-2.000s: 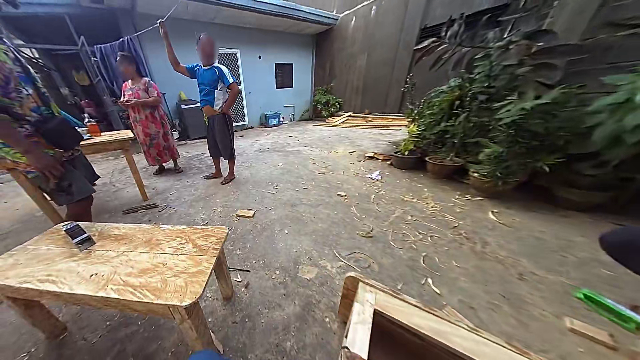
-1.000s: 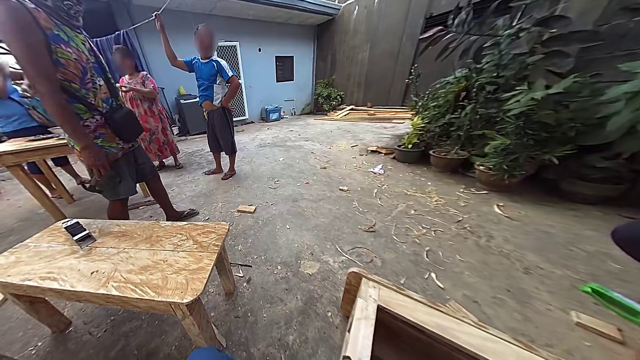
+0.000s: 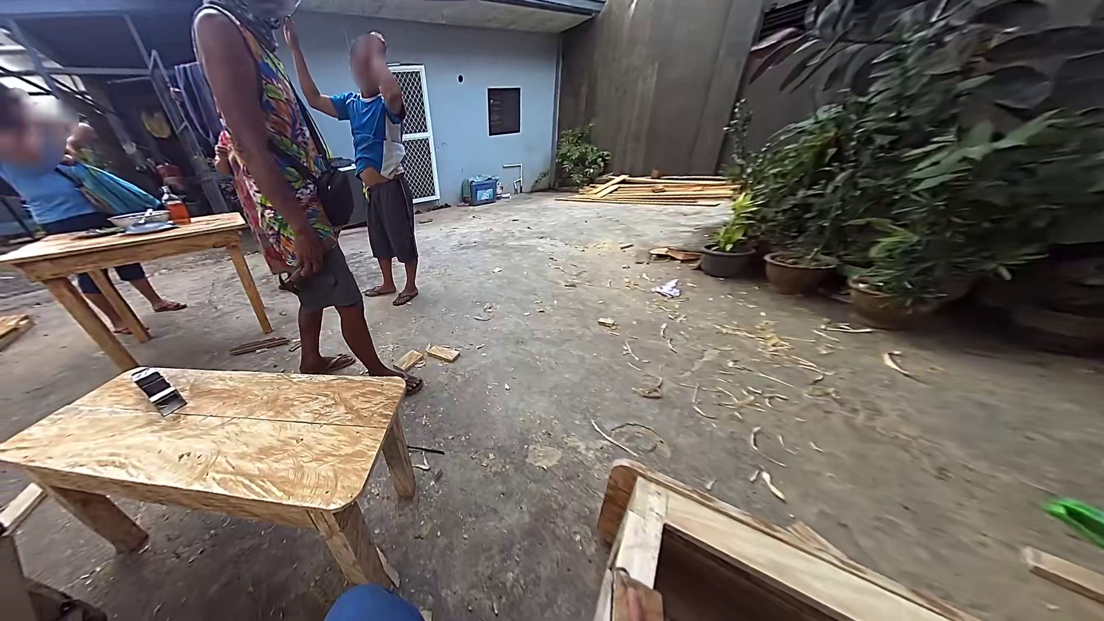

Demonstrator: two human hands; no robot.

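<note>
Neither of my hands shows plainly in the head view. Nearest in front, at the lower left, stands a low wooden table (image 3: 224, 435) with rounded corners and thick legs. A phone-like device (image 3: 159, 391) lies on its top near the back left corner. At the bottom right is part of an upturned wooden furniture piece (image 3: 742, 539), with a pale frame around a dark inner panel; the frame edge cuts off its lower part. A rounded blue cloth shape (image 3: 373, 604), perhaps my knee, shows at the bottom.
A person in a floral sleeveless top (image 3: 259, 138) stands behind the low table; a person in a blue shirt (image 3: 371, 138) is farther back. A taller wooden table (image 3: 129, 250) holds dishes and a bottle. Potted plants (image 3: 798, 272), stacked boards (image 3: 647, 190), wood shavings and offcuts (image 3: 442, 354) lie around.
The person in the floral top has moved right, from the left edge to behind the low table. The person in the blue shirt has raised a second hand to the head.
</note>
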